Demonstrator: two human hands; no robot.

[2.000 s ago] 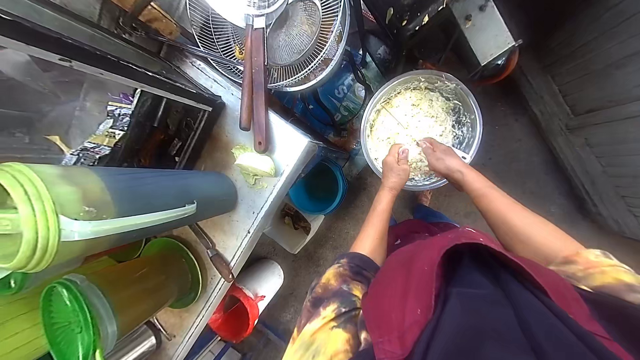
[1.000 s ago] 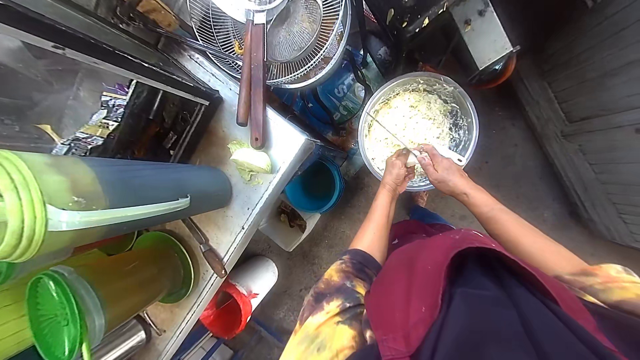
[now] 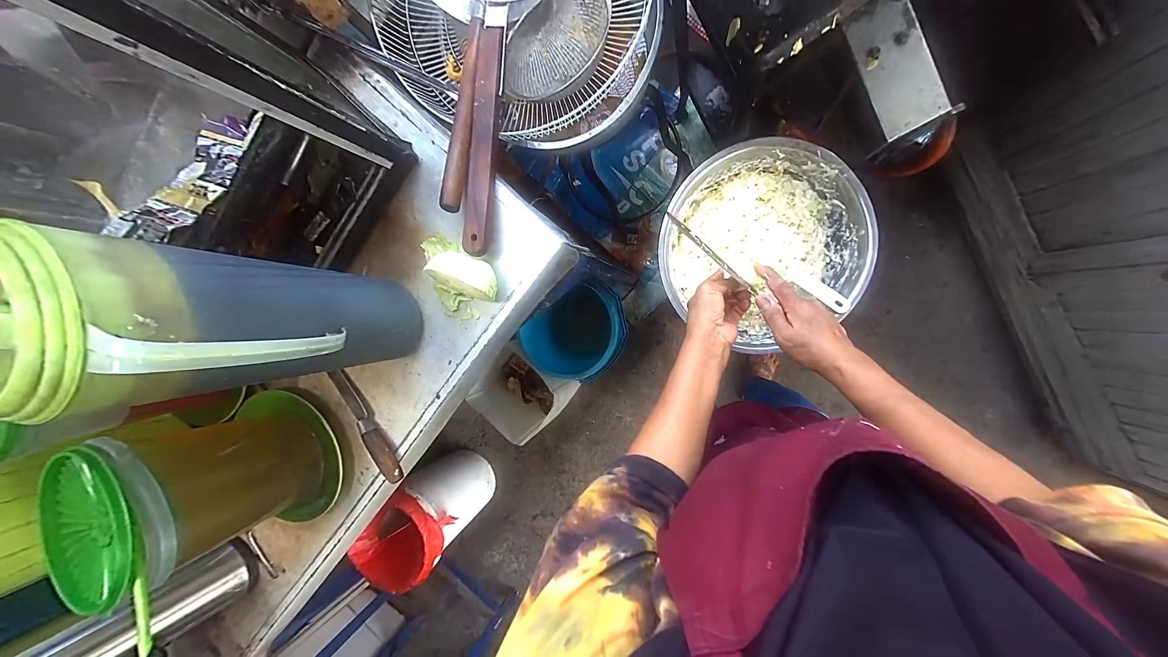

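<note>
A round metal bowl (image 3: 862, 274) holds a pale mix of shredded cabbage (image 3: 753, 219). Over its near side, my left hand (image 3: 718, 306) is closed with bent fingertips beside a thin blade (image 3: 707, 245); whether it grips something is hidden. My right hand (image 3: 798, 319) touches the blade's near end with thumb and fingers. A white handle (image 3: 826, 295) sticks out beyond my right hand toward the bowl's right rim. Whether blade and handle are one tool, I cannot tell. A piece of cabbage (image 3: 463, 276) lies on the metal counter at the left.
Tall containers of liquid (image 3: 255, 301) and a wooden-handled tool (image 3: 376, 443) rest on the counter (image 3: 392, 383). Wire strainers (image 3: 557, 55) with wooden handles lie at its far end. Below are a blue bucket (image 3: 575, 333) and a red-rimmed container (image 3: 397, 547). A wooden wall (image 3: 1086, 246) stands right.
The blade over the bowl is at a steeper slant than two seconds ago. Both hands have stayed close together over the bowl's near side, with small shifts of the fingers.
</note>
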